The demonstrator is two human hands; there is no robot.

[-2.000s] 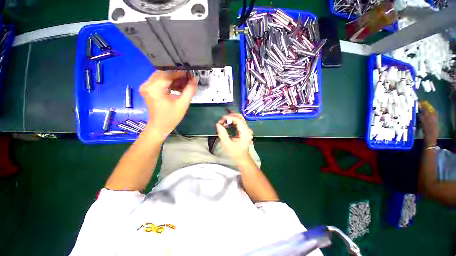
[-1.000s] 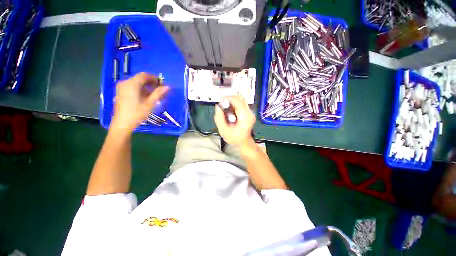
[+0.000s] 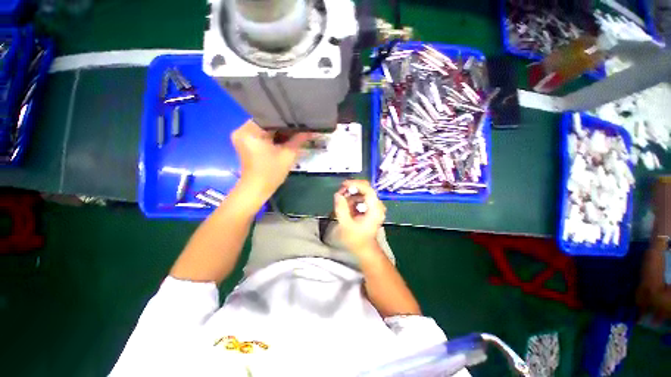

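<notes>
The silver-white press fixture (image 3: 344,153) lies on the bench under the grey press (image 3: 283,96). My left hand (image 3: 266,156) is at the fixture's left side, its fingers reaching under the press head; whether they grip a part is hidden. My right hand (image 3: 360,212) is cupped in front of the fixture's right end, curled around small white and dark end pieces (image 3: 360,208). The left blue bin (image 3: 202,141) holds several loose metal tubes. The right blue bin (image 3: 430,121) is heaped with shiny tubes.
A black flat rectangle (image 3: 505,99) lies beside the right bin. Farther right is a blue tray of white parts (image 3: 597,184), with a white pile behind it. Brass-coloured fittings (image 3: 393,32) stick out at the press's right. Another person's arm (image 3: 655,258) is at the right edge.
My left hand has moved from over the left bin to the fixture under the press. My right hand stays cupped and now sits a little farther from the fixture. The camera view has shifted.
</notes>
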